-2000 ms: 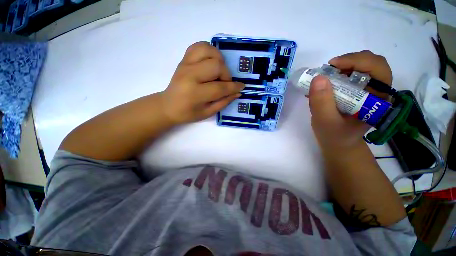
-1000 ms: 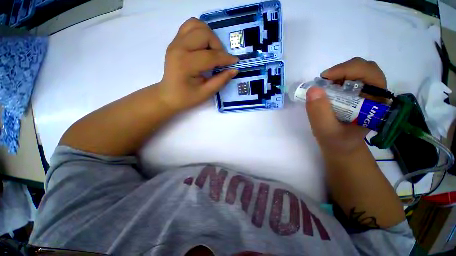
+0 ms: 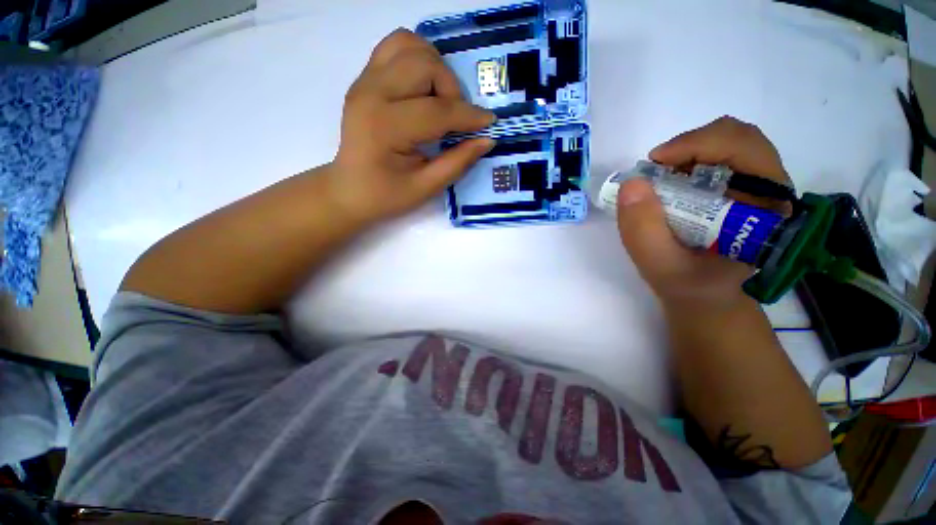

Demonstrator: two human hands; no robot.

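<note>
Two light blue plastic housings lie one beyond the other, open side up, with black parts and small grids inside: the far housing (image 3: 534, 62) and the near housing (image 3: 521, 195). My left hand (image 3: 411, 128) pinches their adjoining edges between thumb and fingers from the left. My right hand (image 3: 698, 205) grips the glue syringe (image 3: 698, 210), with its blue-and-white label and green rear adapter (image 3: 795, 251). The syringe points left, and its pale teal tip is at the right side of the near housing. Whether the tip touches is unclear.
White paper (image 3: 226, 133) lies under the work. A bag of small blue parts (image 3: 41, 154) is at the left. A black smartphone (image 3: 852, 318), crumpled white tissue (image 3: 903, 220) and a clear hose (image 3: 888, 297) are at the right. Blue housings (image 3: 41, 21) show at the far left corner.
Since the first frame, the housings and my left hand have moved away from my body. The syringe has shifted slightly left and towards me, its tip now at the near housing instead of the far one.
</note>
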